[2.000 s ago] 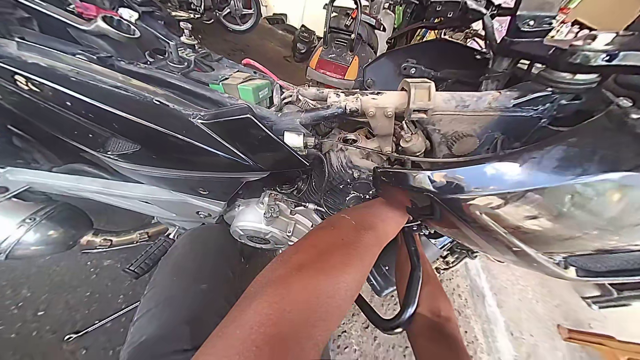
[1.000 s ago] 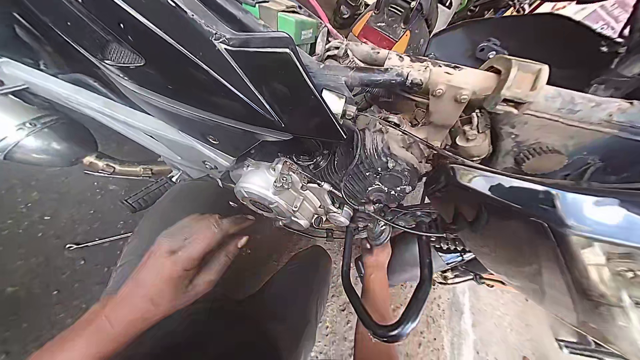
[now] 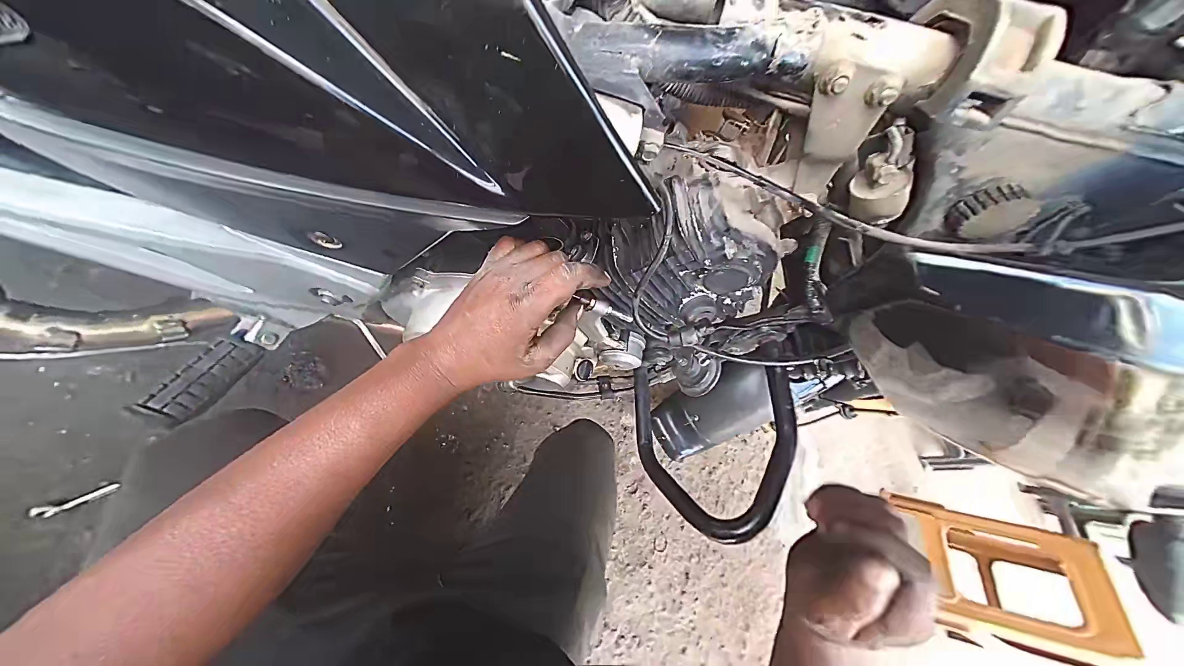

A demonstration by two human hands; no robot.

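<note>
My left hand (image 3: 518,310) reaches over the silver engine cover (image 3: 433,301) of a motorcycle, its fingers around a small metal fitting (image 3: 587,302) beside the finned engine cylinder (image 3: 694,259). Whether it grips that fitting cannot be told. My right hand (image 3: 860,573), blurred, is low at the right with its fingers curled, apart from the engine; whether something is inside it is hidden. Between the hands, a black tubular guard bar (image 3: 717,529) loops down below the engine. A thin black cable (image 3: 786,199) runs across the cylinder to the right.
Black body panels (image 3: 370,111) overhang the engine at upper left. A rubber footpeg (image 3: 199,377) sticks out below them, and a wrench (image 3: 74,499) lies on the ground. An orange-brown frame (image 3: 1027,573) is at lower right. My knees are below the engine.
My left hand has moved from the open space left of the engine up to the cylinder's side. My right hand has come away from below the engine, toward the lower right. The view is closer.
</note>
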